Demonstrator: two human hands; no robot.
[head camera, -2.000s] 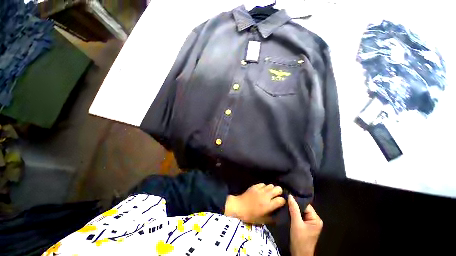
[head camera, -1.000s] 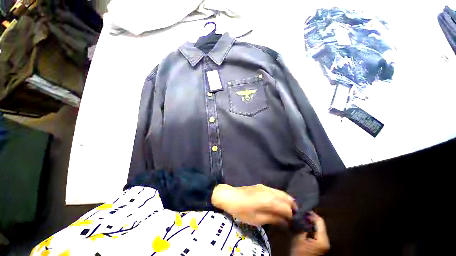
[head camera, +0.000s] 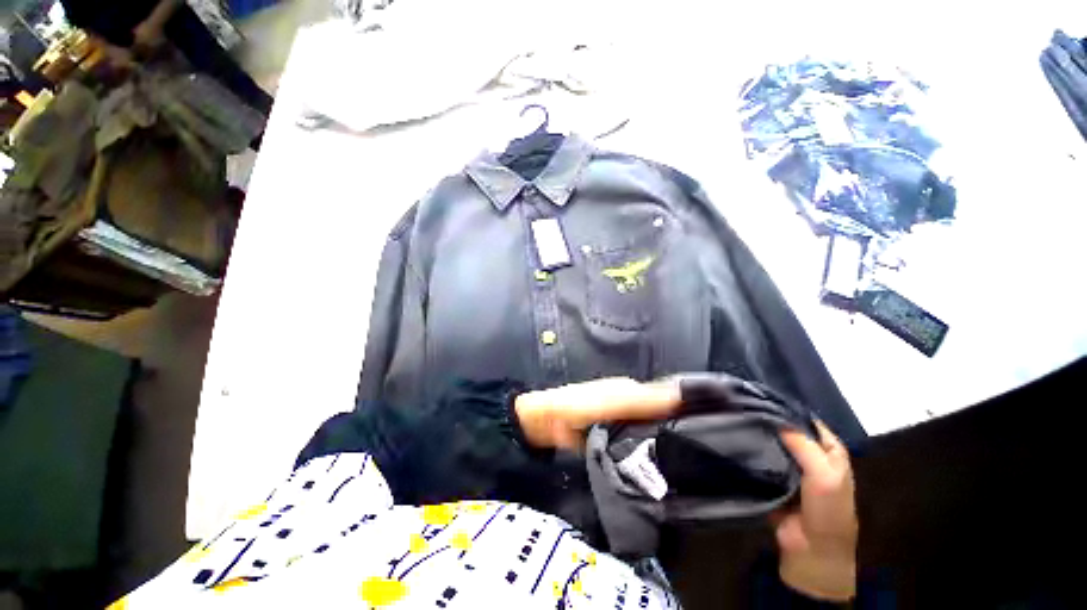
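A dark grey denim shirt lies face up on the white table, collar at the far side, on a black hanger. A hang tag with a white label lies near the collar. My left hand reaches across the shirt's lower part; its fingers are hidden in the lifted hem. My right hand holds the other side of the hem. The hem is folded open, and a white care label shows on its inside.
A crumpled clear polybag lies at the right, with loose black tags beside it. A pale garment lies at the table's far side. Cloth-filled carts and another person's arm are at the left.
The shirt's lower edge has been lifted and opened, showing its inside and the care label. Both hands have moved up from the near edge. The view has shifted, bringing in the pale garment.
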